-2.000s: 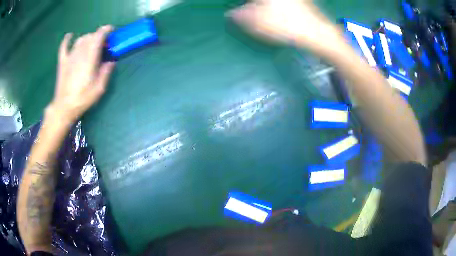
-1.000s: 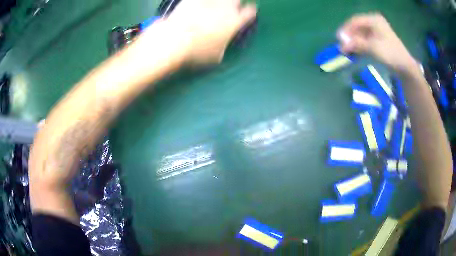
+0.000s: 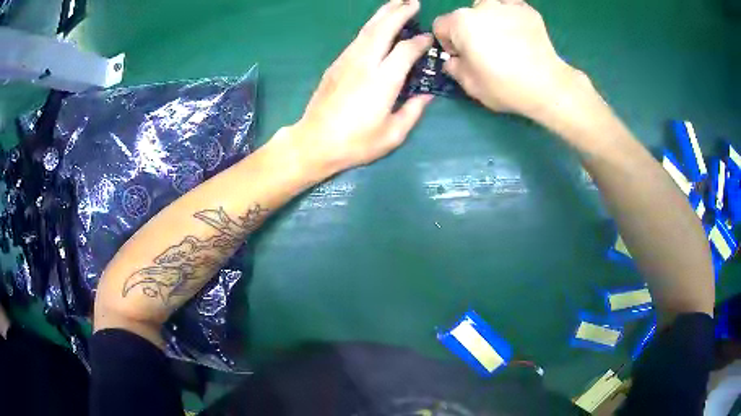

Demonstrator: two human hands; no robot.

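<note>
A black device housing (image 3: 428, 75) with small light bits, perhaps a circuit board, is at the top centre. My left hand (image 3: 366, 89) grips it from the left, fingers along its far side and thumb at its near edge. My right hand (image 3: 500, 53) is over its right end, fingertips bent down onto it; whether they pinch a small part is hidden. No battery pack shows in the housing; the fingers cover much of it.
A single blue battery pack (image 3: 478, 343) with a cream strip and thin lead lies near my body. Several more packs (image 3: 597, 331) lie at right, partly behind my right forearm. A shiny plastic bag (image 3: 162, 154) over dark contents is at left, below a grey-white metal bar (image 3: 61, 61).
My left hand now holds the black housing at top centre. My right hand has left the packs at right and moved left to the housing. The view has shifted, showing more of the bag.
</note>
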